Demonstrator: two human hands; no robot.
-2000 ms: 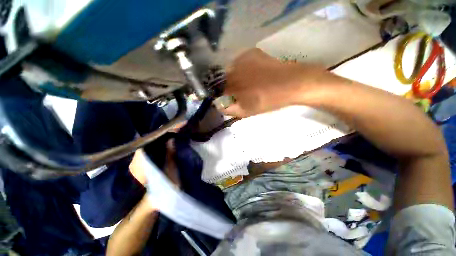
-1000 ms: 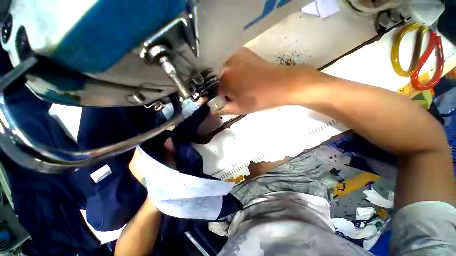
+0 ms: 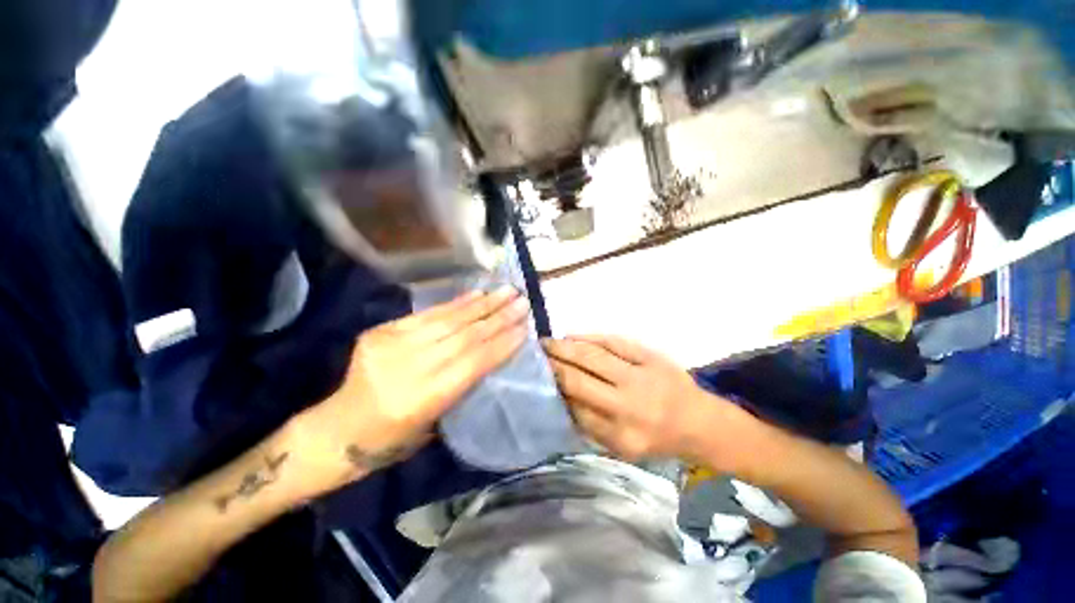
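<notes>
A grey-blue cloth piece (image 3: 509,412) with a rounded end hangs over the table's front edge, a thin dark strip (image 3: 529,277) along its right side. It runs up towards the presser foot area (image 3: 519,203), partly hidden by a blurred shiny attachment (image 3: 389,224). My left hand (image 3: 430,359) lies flat on the piece, fingers together. My right hand (image 3: 619,395) holds its right edge by the dark strip with bent fingers. The dark navy garment (image 3: 224,259) lies bunched to the left, with a small white label (image 3: 165,330) on it.
Scissors with yellow and red loops (image 3: 925,236) lie on the white table (image 3: 707,295) at the right. A blue slatted basket (image 3: 978,401) stands below right. Cloth scraps (image 3: 754,507) lie below the table. The machine head (image 3: 731,24) crosses the top.
The view has shifted. My right hand has come down from the needle area to the piece's edge. My left hand has moved up onto the grey-blue piece, which now hangs flatter between both hands.
</notes>
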